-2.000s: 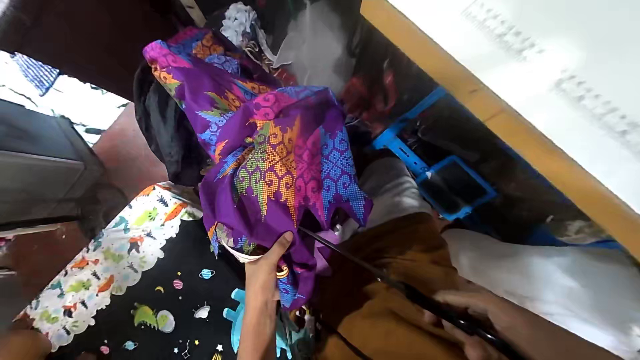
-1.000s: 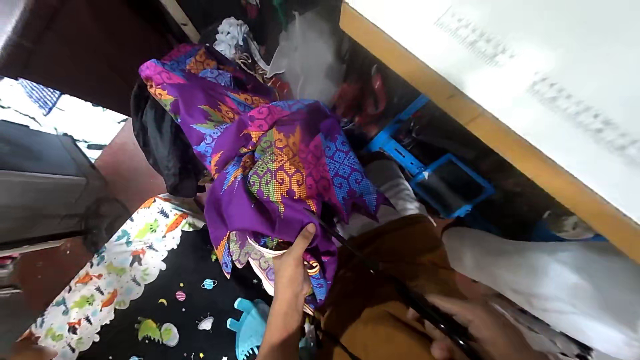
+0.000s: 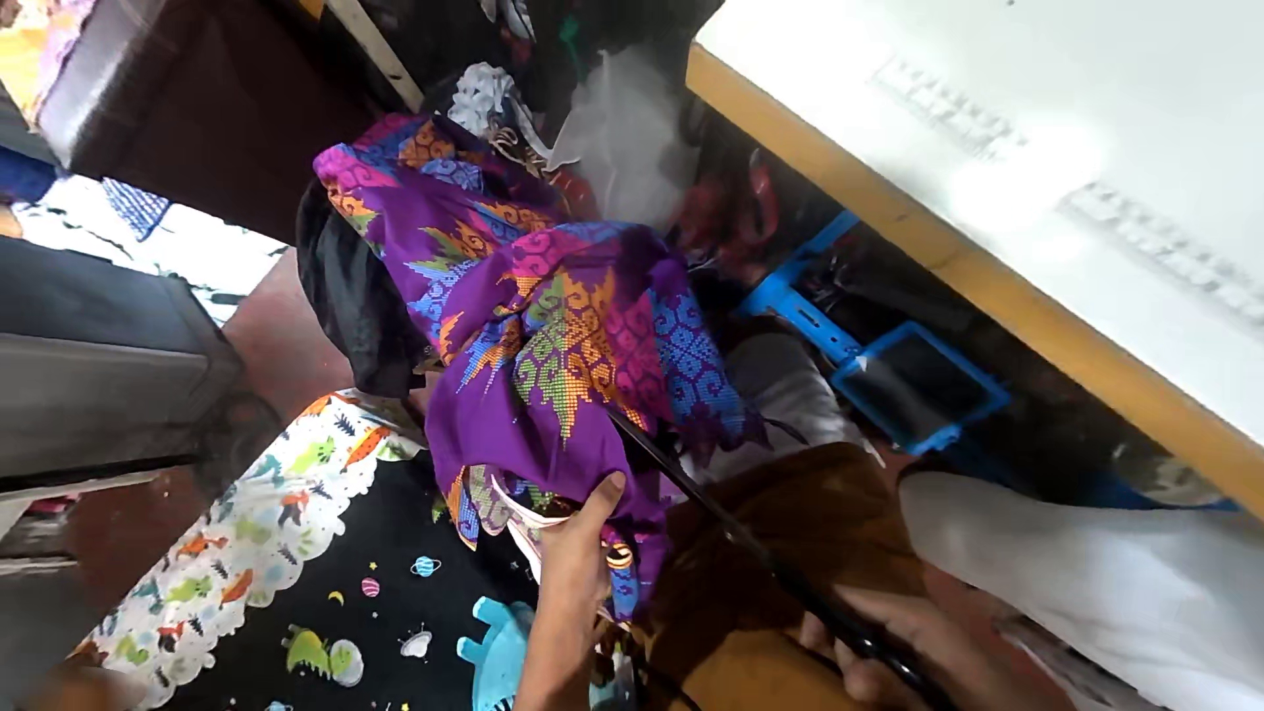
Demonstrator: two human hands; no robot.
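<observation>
A purple cloth (image 3: 523, 395) with orange, pink, green and blue patterns hangs bunched in the middle of the head view. My left hand (image 3: 581, 548) grips its lower edge, thumb on top, near a white rim or band partly covered by the folds. Closed around a long, thin, glossy black rod (image 3: 750, 543) is my right hand (image 3: 889, 642), at the lower right. The rod slants up and left, and its narrow tip lies at the purple cloth, above my left thumb. Whether the tip touches the cloth or passes behind a fold, I cannot tell.
A white tabletop with a wooden edge (image 3: 938, 247) fills the upper right; a blue frame (image 3: 918, 385) is beneath it. Black cloth with printed figures (image 3: 296, 612) and a scalloped white border lies lower left. Brown fabric (image 3: 790, 533) is under the rod. A grey cabinet (image 3: 99, 395) stands left.
Between the oldest frame and now, my left hand has shifted slightly right with the cloth, and my right hand with the rod has come a little closer to it. Both grips stay the same.
</observation>
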